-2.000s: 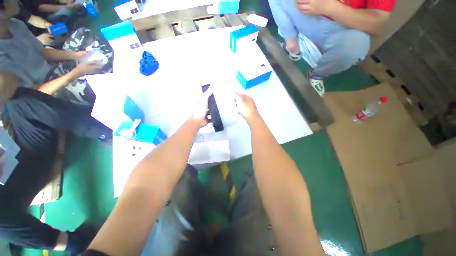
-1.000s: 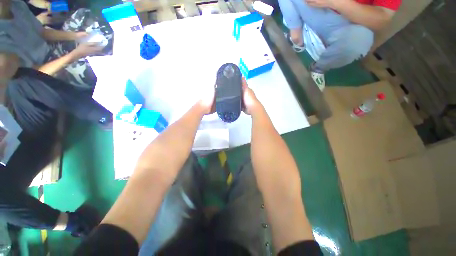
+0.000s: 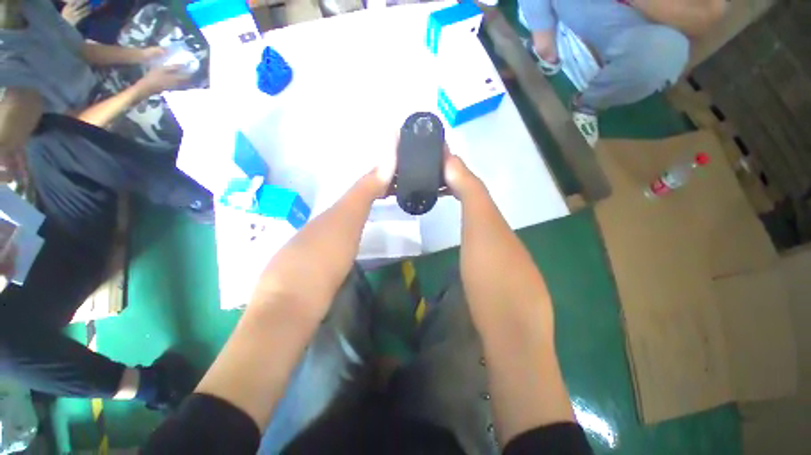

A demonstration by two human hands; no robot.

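Note:
A black oval handheld device (image 3: 420, 163) stands out above the white table top (image 3: 342, 124), its long side pointing away from me. My left hand (image 3: 388, 171) holds its left side and my right hand (image 3: 454, 174) holds its right side. The fingers are mostly hidden by the device and washed out by glare. A white inner box (image 3: 391, 238) lies at the near table edge, just below the device and between my forearms.
An open blue box (image 3: 267, 197) lies at left, a crumpled blue bag (image 3: 273, 71) farther back. Blue-and-white cartons (image 3: 471, 99) stand at the right. People sit at the left and far right. Flattened cardboard (image 3: 685, 293) with a red-capped bottle (image 3: 678, 175) lies on the right.
Two seconds ago the device showed narrow and dark beside my left hand, with my right hand apart. Now both hands hold it, broad face showing. The view has shifted, moving the table up.

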